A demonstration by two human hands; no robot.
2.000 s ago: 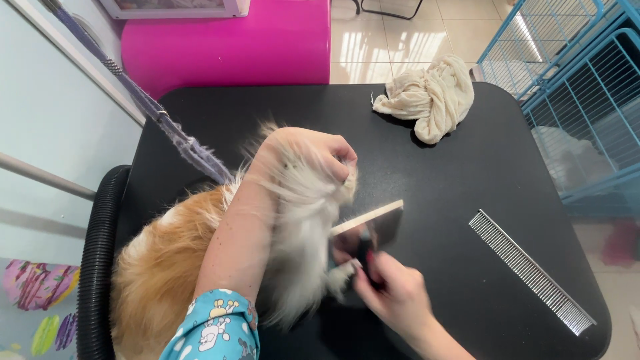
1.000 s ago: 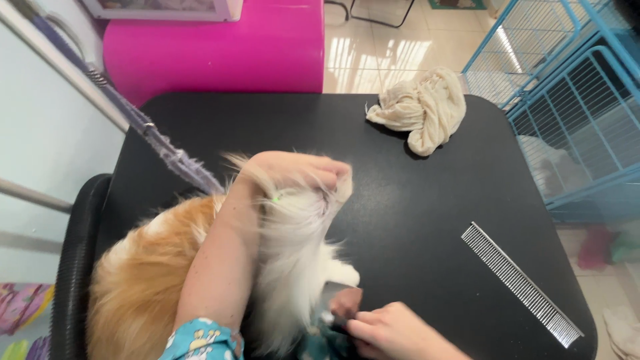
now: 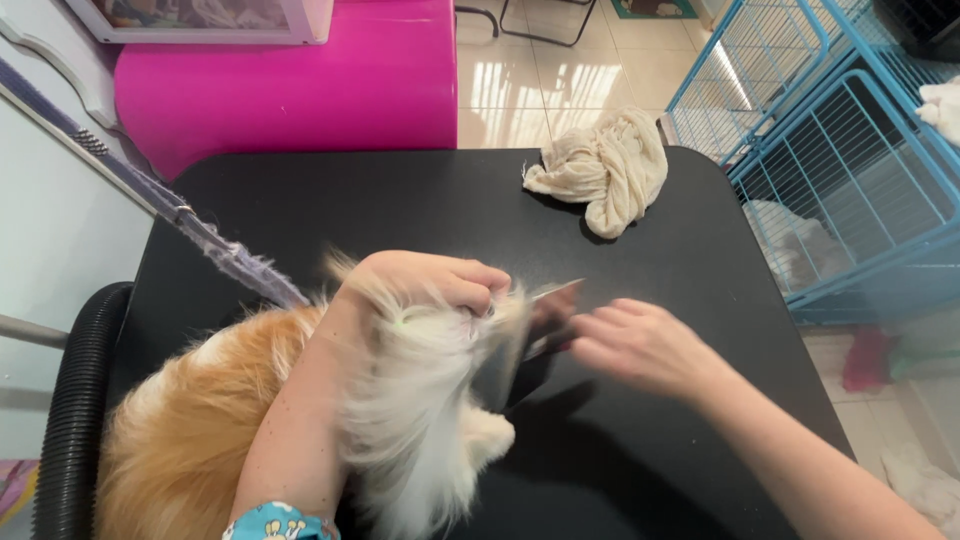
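Note:
A long-haired orange and white dog (image 3: 217,420) is on a black grooming table (image 3: 420,195). My left hand (image 3: 431,281) is closed on the dog's muzzle or the hair around it, with the forearm across its neck. My right hand (image 3: 637,345) grips the handle of a slicker brush (image 3: 517,341), blurred by motion. The brush's pad is at the white hair just right of the muzzle. Below it, a white front paw (image 3: 491,435) sticks out over the table. Much of the dog's face is hidden by hair and my left hand.
A crumpled cream cloth (image 3: 607,172) lies at the table's far right. A purple grooming loop (image 3: 232,255) slants down from the upper left. A black corrugated hose (image 3: 75,420) runs along the left edge. Blue wire cages (image 3: 847,172) stand at right, a pink rounded object (image 3: 300,97) beyond the table.
The brush in my right hand has moved up from beside the paw to the hair near the muzzle. My left hand keeps its hold. The metal comb seen earlier on the table's right is out of sight.

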